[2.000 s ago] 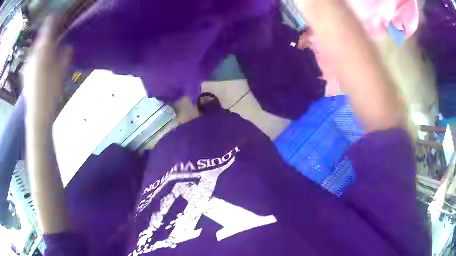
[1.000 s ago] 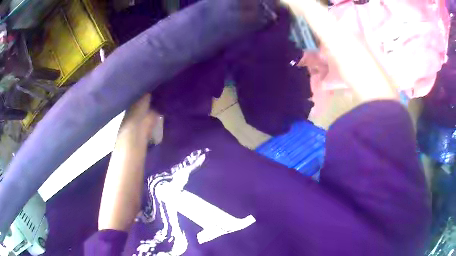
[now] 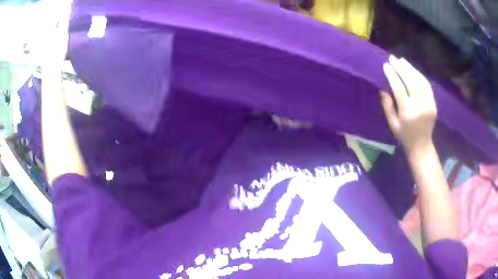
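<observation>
Purple cloth stretches across the upper view along a long curved edge; I cannot tell cloth from table padding there. A lighter purple flap hangs at the upper left, with a small white label above it. Darker purple folds lie below, with a tiny white square. My right hand lies on the curved purple edge, fingers over it and thumb apart. My left hand is at the upper left beside the cloth, washed out by glare; its fingers and grip are unclear.
A pink heap is at the right edge, beyond my right forearm. A yellow thing shows beyond the curved edge at the top. Pale, blurred objects stand at the far left. My purple printed top fills the lower middle.
The view has swung, so the yellow thing and pink heap sit further right. Purple cloth now spans the upper view. My right hand has come onto the edge; my left is further up and left.
</observation>
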